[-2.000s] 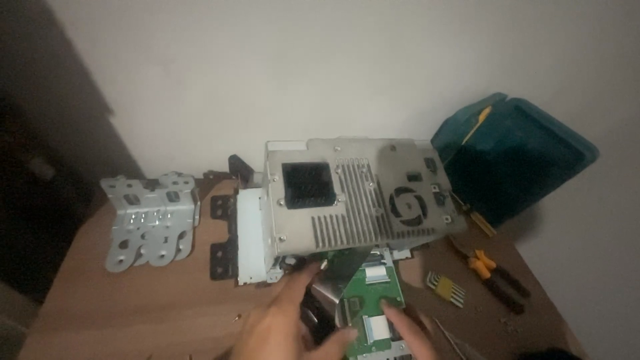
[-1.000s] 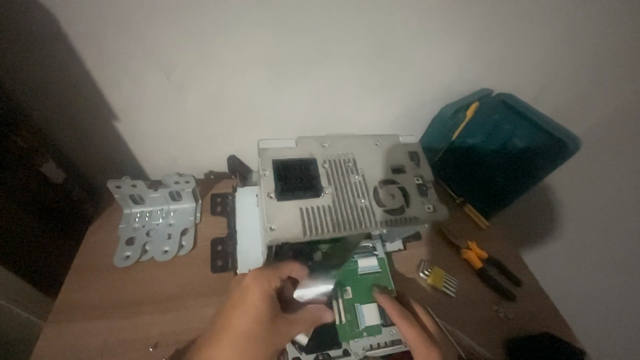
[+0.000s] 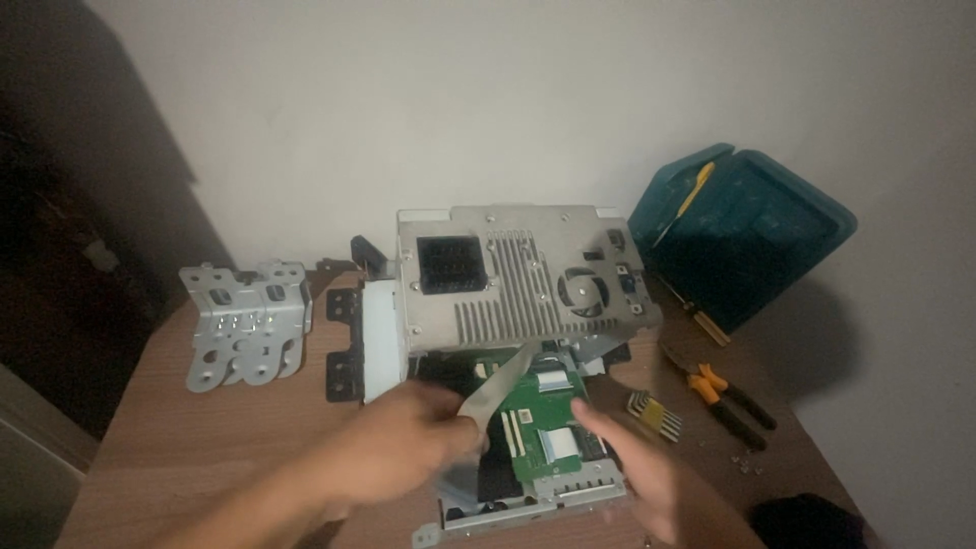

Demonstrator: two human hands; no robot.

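A grey metal chassis with cooling fins and a fan grille (image 3: 518, 278) stands tilted up near the wall. Below it, a green circuit board (image 3: 541, 419) with white flat-cable connectors lies in a metal frame (image 3: 534, 512). My left hand (image 3: 415, 435) pinches a pale flat strip, seemingly a ribbon cable (image 3: 496, 389), which runs up toward the underside of the chassis. My right hand (image 3: 637, 469) rests at the board's right edge, thumb near the upper connector; its other fingers are mostly hidden, so its hold is unclear.
Metal brackets (image 3: 248, 328) stand at the left. On the right are orange-and-black pliers (image 3: 724, 404), a hex key set (image 3: 654, 415), small screws (image 3: 747, 463) and a screwdriver (image 3: 705, 324). A teal plastic case (image 3: 755, 229) with a yellow-handled tool (image 3: 694, 191) leans by the wall.
The strip in my left hand, darker and lower over the board before, now shows pale and extends up to the chassis. My right hand stays beside the board.
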